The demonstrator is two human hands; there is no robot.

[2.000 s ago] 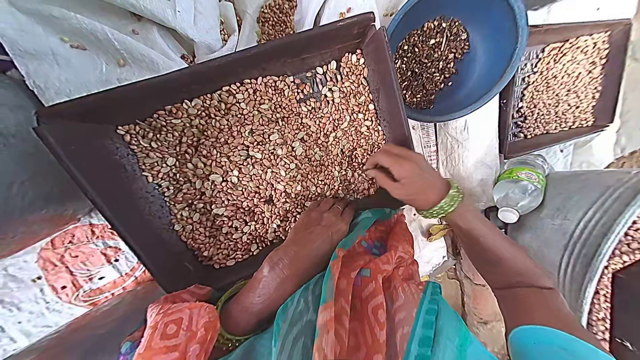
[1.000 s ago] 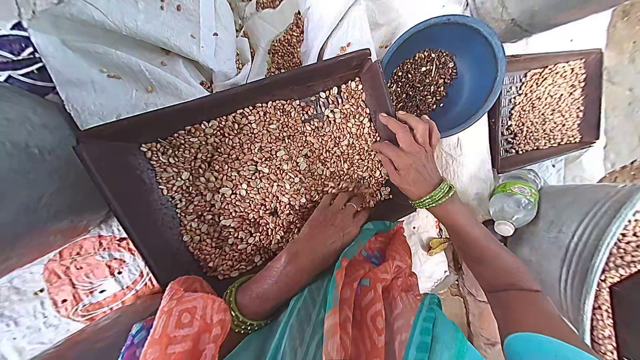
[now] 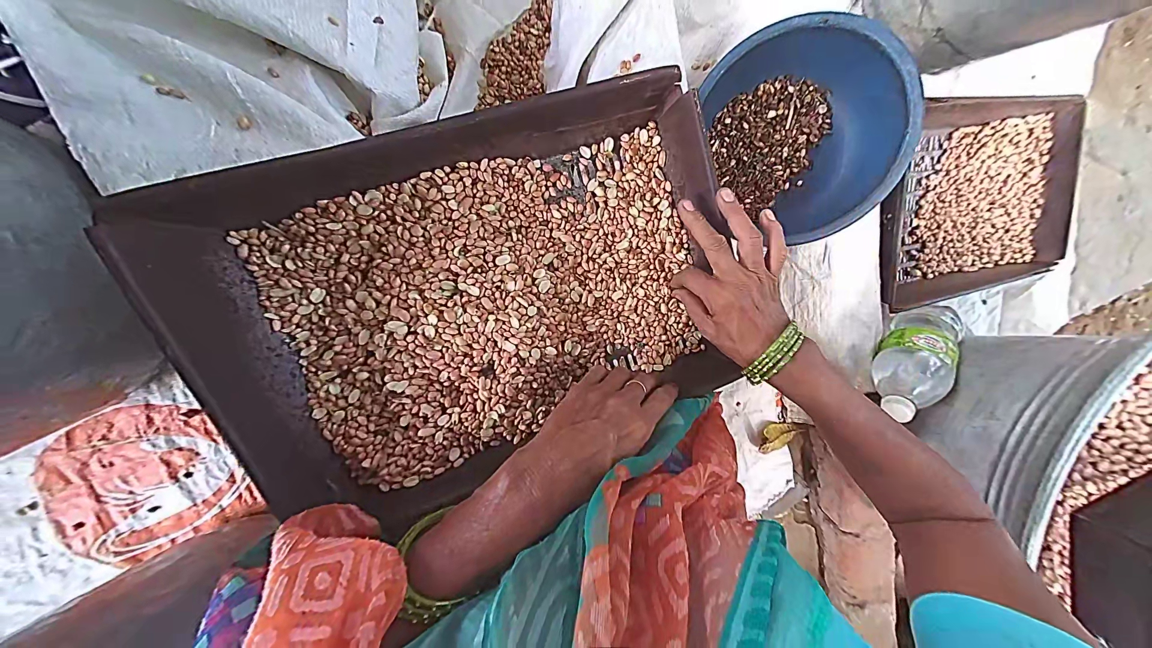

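A dark rectangular tray lies tilted across the view, spread with reddish-brown and pale shelled nuts or beans. My left hand, with a ring on one finger, rests at the tray's near edge, its fingertips touching the nuts or beans. Whether it pinches any is hidden. Over the tray's right rim lies my right hand, fingers spread and nothing visible in them. Just beyond its fingertips is a blue plastic basin with dark scraps or discarded pieces in it.
A smaller dark tray of pale nuts or beans is at the right. Below it lie a clear plastic bottle with a green label and a large metal container. White sacking with scattered nuts or beans spreads behind the large tray.
My right hand has moved from over the nuts or beans near the tray's lower right to its right rim, and its fingers have spread. My left hand stays at the near edge.
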